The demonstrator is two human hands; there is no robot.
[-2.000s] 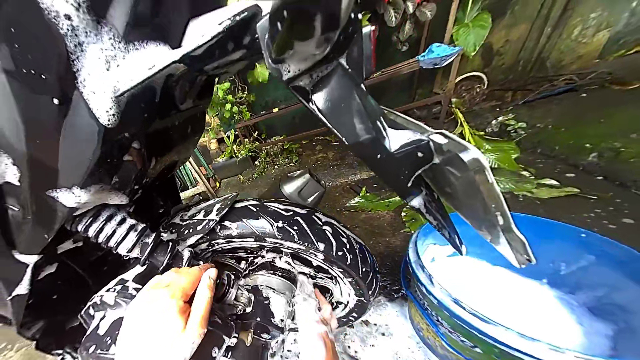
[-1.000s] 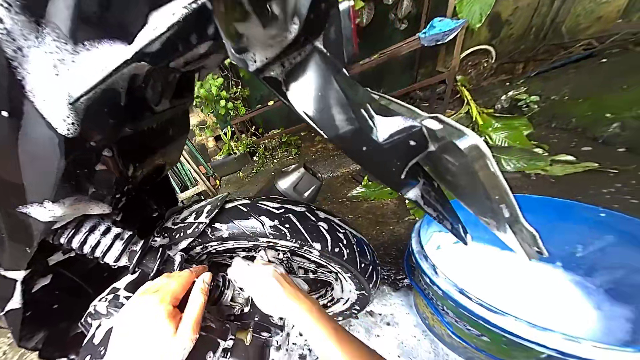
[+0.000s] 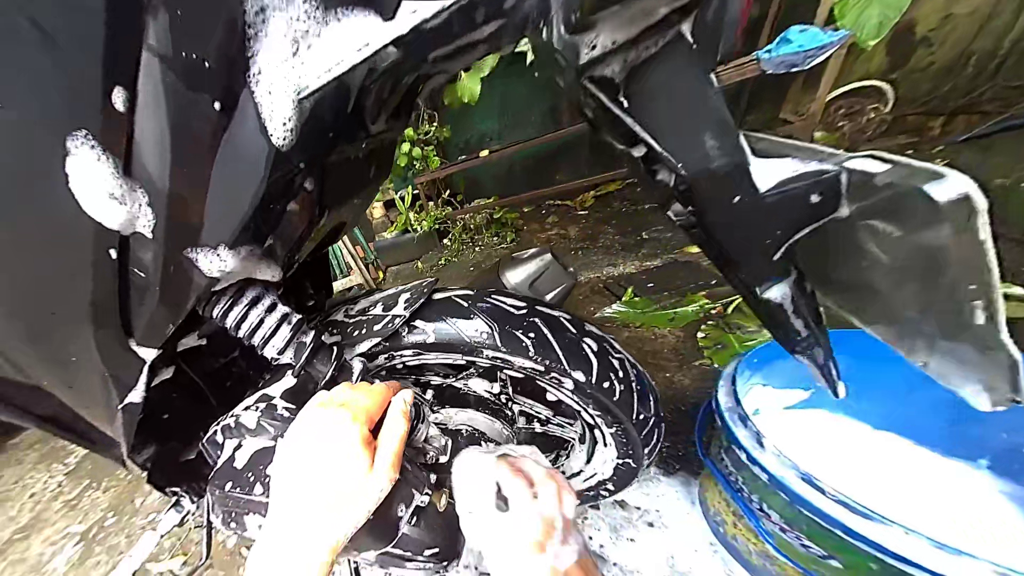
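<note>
A motorcycle's rear tire (image 3: pixel 512 320), streaked with suds, lies in the middle of the view. My left hand (image 3: pixel 336 456) rests with curled fingers on the dark casing beside the wheel hub; what is under its fingers is hidden. Just to its right, at the lower side of the wheel rim (image 3: pixel 600 468), my right hand (image 3: pixel 520 504) is covered in foam, its fingers curled; whether the white mass holds a sponge or only suds I cannot tell. A ribbed black rubber boot (image 3: pixel 260 320) is left of the tire. Foam clings to the black body panels (image 3: pixel 184 160).
A blue tub (image 3: pixel 800 472) of suds stands at the lower right, under the hanging black fender (image 3: pixel 720 160) with its clear flap (image 3: pixel 904 256). A grey plastic part (image 3: pixel 538 274) lies on the wet ground behind the tire, near green leaves (image 3: pixel 656 308). A blue cloth (image 3: pixel 800 48) hangs on a wooden rail.
My right hand was at the wheel's hub and spokes a second ago and is now lower, nearer to me. My left hand has stayed in place on the casing.
</note>
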